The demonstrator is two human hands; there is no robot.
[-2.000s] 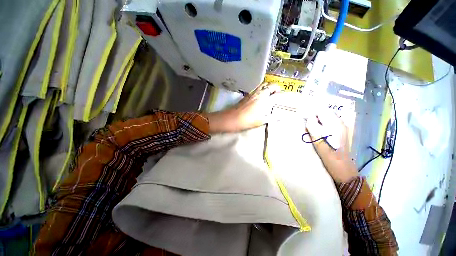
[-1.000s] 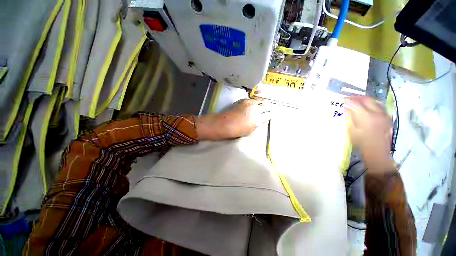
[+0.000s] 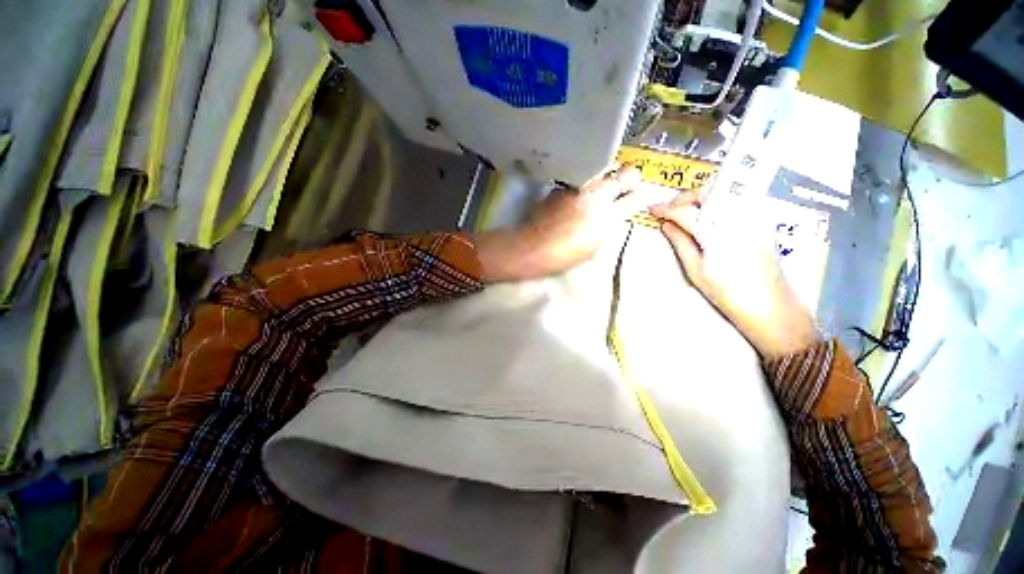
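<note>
A beige-grey workpiece [image 3: 494, 392] lies over my lap and the table, its open tube end towards me. A yellow bound seam [image 3: 651, 417] runs up it towards the needle area. My left hand [image 3: 561, 230] lies on the fabric beside the sewing machine head [image 3: 528, 101], fingertips near the needle area. My right hand [image 3: 730, 264] lies on the fabric's far right part, fingertips close to the left ones. Glare whitens the fabric there. The presser foot and needle cannot be made out.
Waiting pieces [image 3: 146, 146] with yellow edges hang in folds at left. A white work lamp [image 3: 752, 140] and a blue air hose [image 3: 805, 39] are behind the right hand. Black cables [image 3: 902, 325] lie right of the work. A black-framed box [image 3: 983, 51] is upper right.
My right hand has moved left from the fabric's right edge to beside my left hand. My left hand has shifted slightly forward and right. The view has shifted a little.
</note>
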